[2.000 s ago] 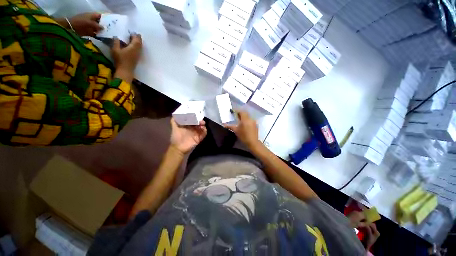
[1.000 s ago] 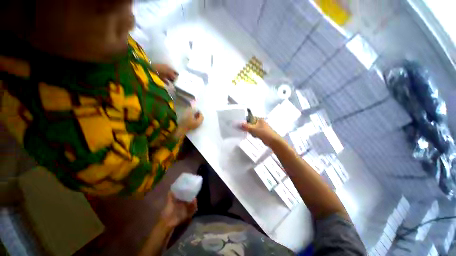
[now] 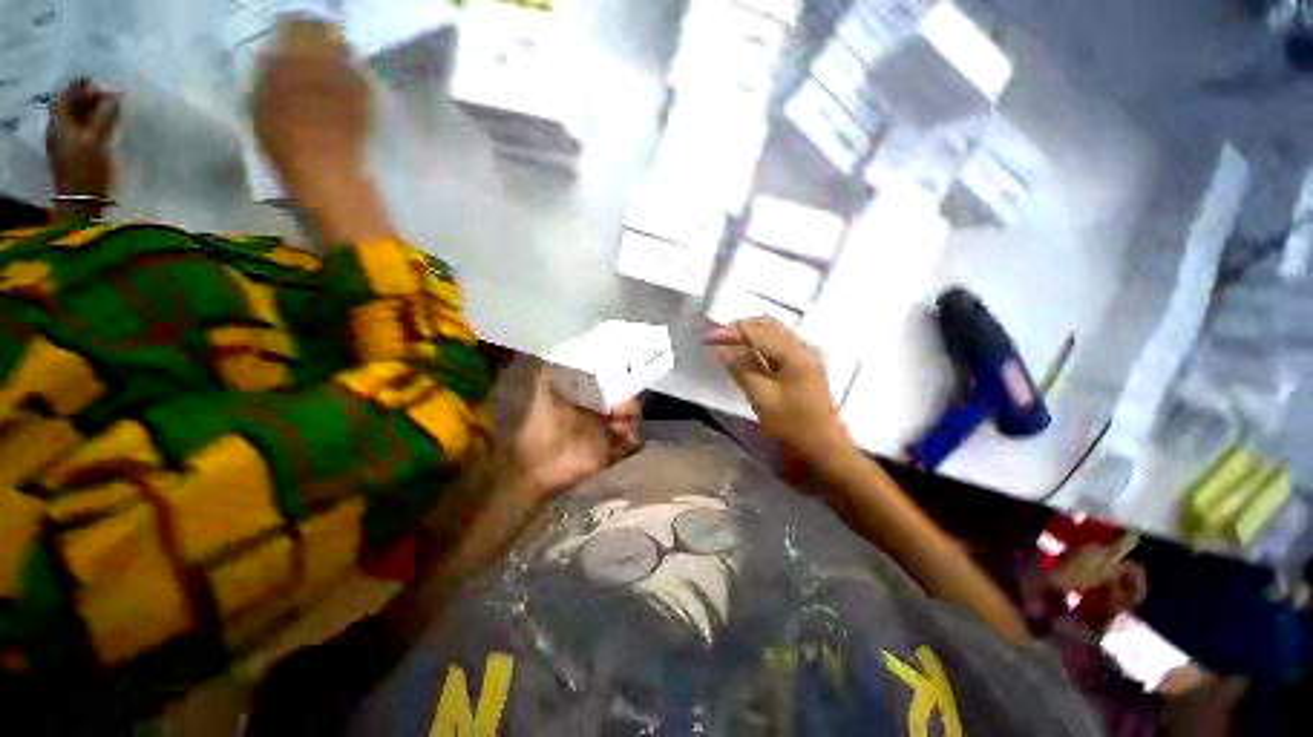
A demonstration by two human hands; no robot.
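Note:
My left hand (image 3: 559,444) holds a small white carton (image 3: 616,363) from below at the table's front edge. The carton has a small dark mark on its side. My right hand (image 3: 779,383) is just right of the carton, not touching it, with thumb and fingers close together. A thin dark line shows by its fingers, but blur hides whether it holds something.
Rows of white cartons (image 3: 668,238) stand behind my hands. A blue and black heat gun (image 3: 991,377) lies right, beside a thin strip (image 3: 1060,363). Yellow packs (image 3: 1235,494) lie far right. A neighbour's patterned sleeve (image 3: 389,338) is close on my left; another person's hands (image 3: 1090,572) are at lower right.
The view swung to the back left and returned. My right hand reached over the table with a dark tool, then came back near the carton. The neighbour's hands have moved apart.

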